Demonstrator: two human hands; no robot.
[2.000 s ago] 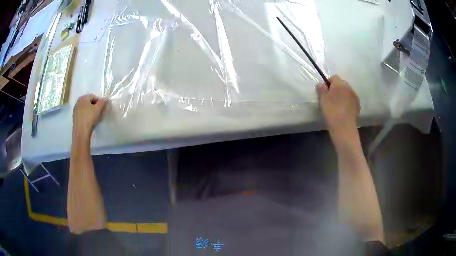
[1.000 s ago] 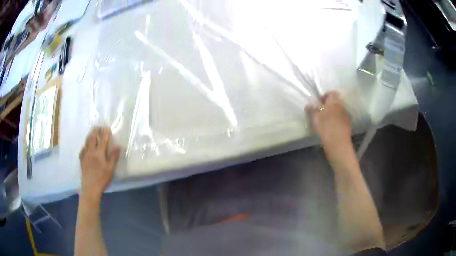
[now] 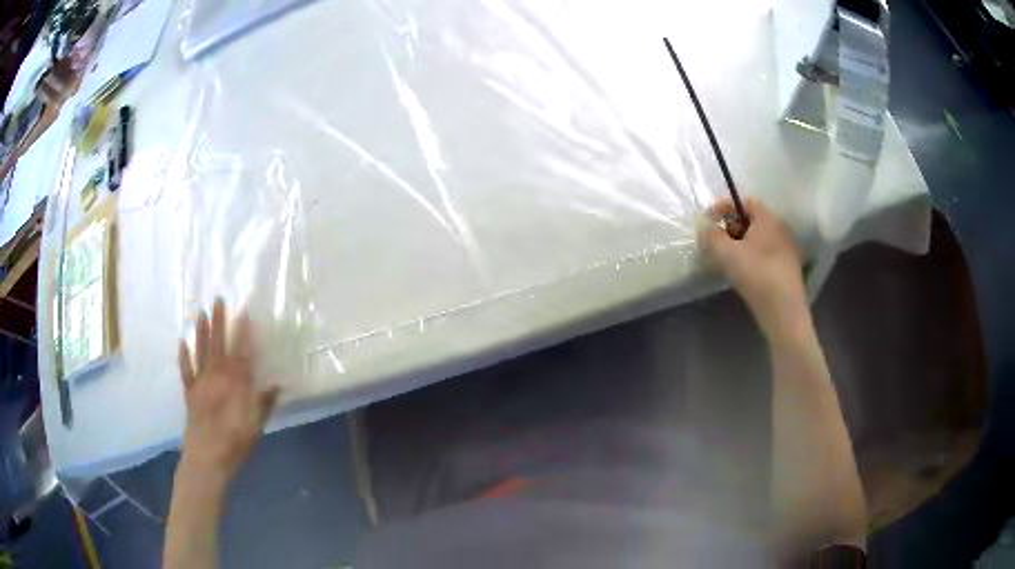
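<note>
A large clear plastic bag lies across the white-covered table, with glare streaks and a seam line near the front edge. My left hand lies flat with fingers spread at the bag's near left corner. My right hand is closed at the bag's near right corner, where creases run towards the fingers. It holds a thin dark stick that points up and away over the bag. Whether the fingers also pinch the bag's edge is partly hidden.
A label strip hangs from a white holder at the right. A brown box stands below the table's right edge. A green framed card and black pens lie at left. A bluish stack of bags lies at the far side.
My left hand has gone from closed at the bag's edge to flat with spread fingers. The right hand still holds the stick. The view has shifted, and the bag looks flatter.
</note>
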